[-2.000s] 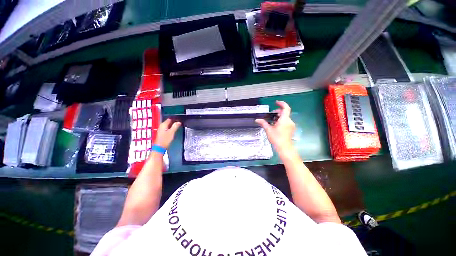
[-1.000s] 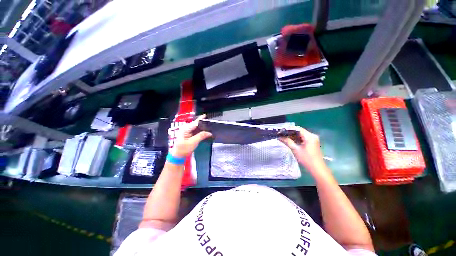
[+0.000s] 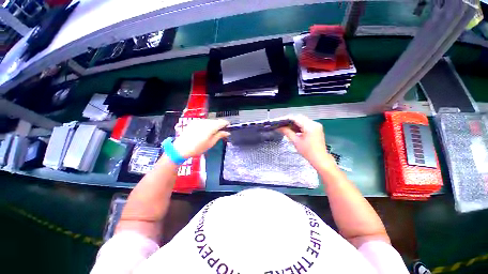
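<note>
A dark laptop bottom cover (image 3: 254, 133) is held up and tilted above the bench, its long edge towards the back. My left hand (image 3: 202, 137) grips its left end. My right hand (image 3: 307, 136) grips its right end. The palms and the backs of the hands hide both ends of the cover. The silvery bubble-wrap bag (image 3: 270, 165) lies flat on the bench under and in front of the cover. The label sheet (image 3: 184, 170), red with white rectangles, lies to the left, partly behind my left hand and forearm.
Red bubble bags (image 3: 408, 179) with a grey slotted part (image 3: 419, 144) are stacked at right, with clear bubble-wrapped panels (image 3: 465, 176) beyond. A black strip sheet (image 3: 335, 156) lies near my right wrist. A grey rail (image 3: 342, 111) and a slanted post (image 3: 420, 59) stand behind. Pale panels (image 3: 80, 147) stand at left.
The cover has been lifted off the bag and tilted, with both hands still on its ends. My left hand now covers more of its left end. The camera view has shifted.
</note>
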